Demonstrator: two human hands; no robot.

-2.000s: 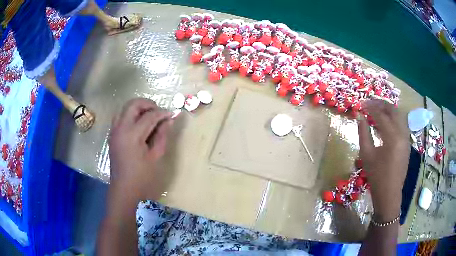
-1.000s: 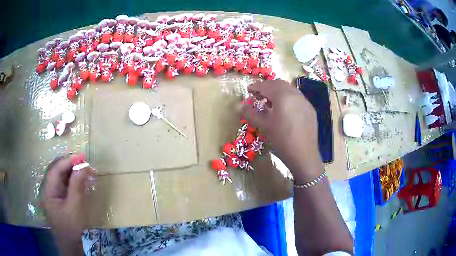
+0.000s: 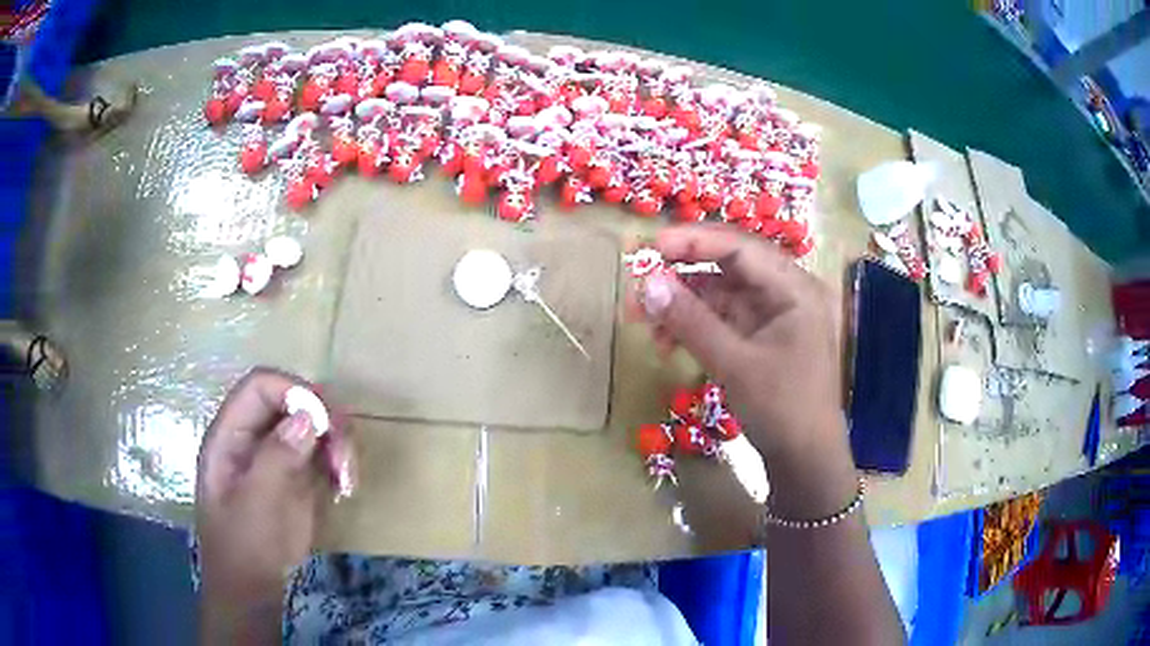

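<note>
My left hand (image 3: 271, 473) is at the lower left of the bench, fingertips closed on a white round base (image 3: 305, 408); a reddish bit shows beside its fingers. My right hand (image 3: 744, 334) is right of the cardboard pad and pinches a small red-and-white figurine (image 3: 646, 263) at its fingertips, partly hidden by the fingers. The two hands are apart. A small pile of loose figurines (image 3: 689, 435) lies below my right hand. Several white bases (image 3: 256, 273) lie at the left. A white disc (image 3: 483, 278) and a thin stick (image 3: 559, 323) lie on the cardboard pad (image 3: 441, 379).
Dense rows of red figurines with pale discs (image 3: 505, 126) stand across the back. A black phone (image 3: 885, 366) lies at the right, beside a white lid (image 3: 960, 394) and a translucent white item (image 3: 893, 192). Sandalled figure feet (image 3: 46, 362) show at the far left.
The view has swung right, then partly back left. My right hand has lifted a figurine from the loose pile and moved toward the pad. My left hand still holds the base, now turned.
</note>
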